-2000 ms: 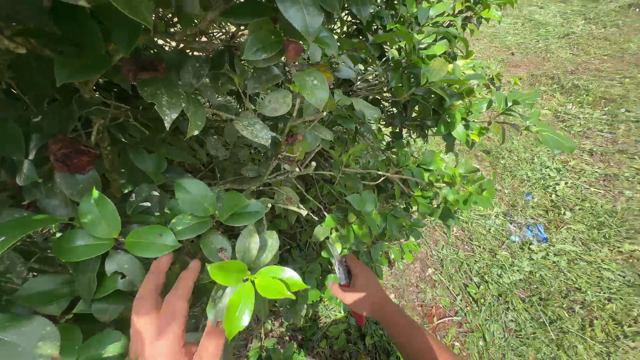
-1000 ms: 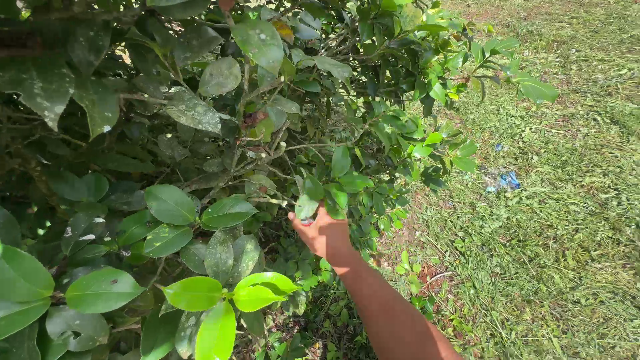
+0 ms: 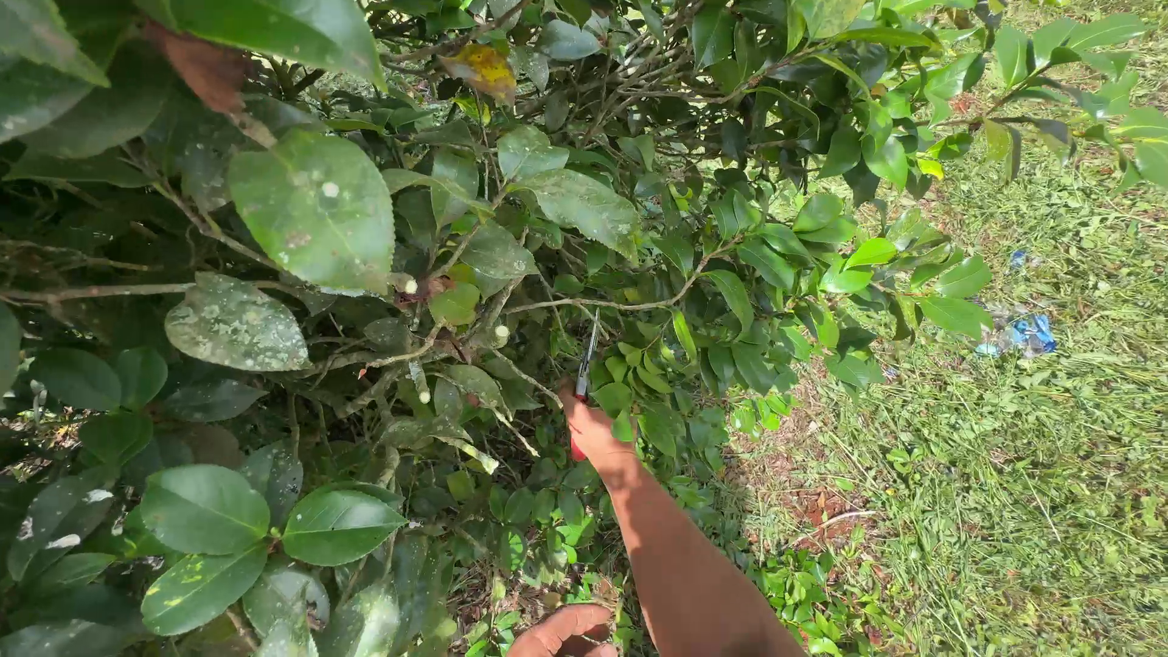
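Observation:
My right hand (image 3: 598, 433) is closed around red-handled pruning shears (image 3: 587, 365), reaching in among the leaves of a dense shrub. The metal blades point up, just below a thin leafy branch (image 3: 602, 302); whether they touch it I cannot tell. Left of the shears, several cut branch stubs (image 3: 501, 336) show pale ends. Only part of my left hand (image 3: 564, 631) shows at the bottom edge, its fingers curled; whether it holds anything is hidden.
Broad, spotted leaves (image 3: 315, 214) hang close at the upper left. Leafy twigs (image 3: 1013, 119) stick out at the upper right. Mown grass (image 3: 1031, 474) lies to the right, with a crumpled blue and clear wrapper (image 3: 1031, 335) on it.
The shears' blades now show above my right hand, where leaves hid them one second ago. My left hand, out of view then, is back at the bottom edge. The view has shifted.

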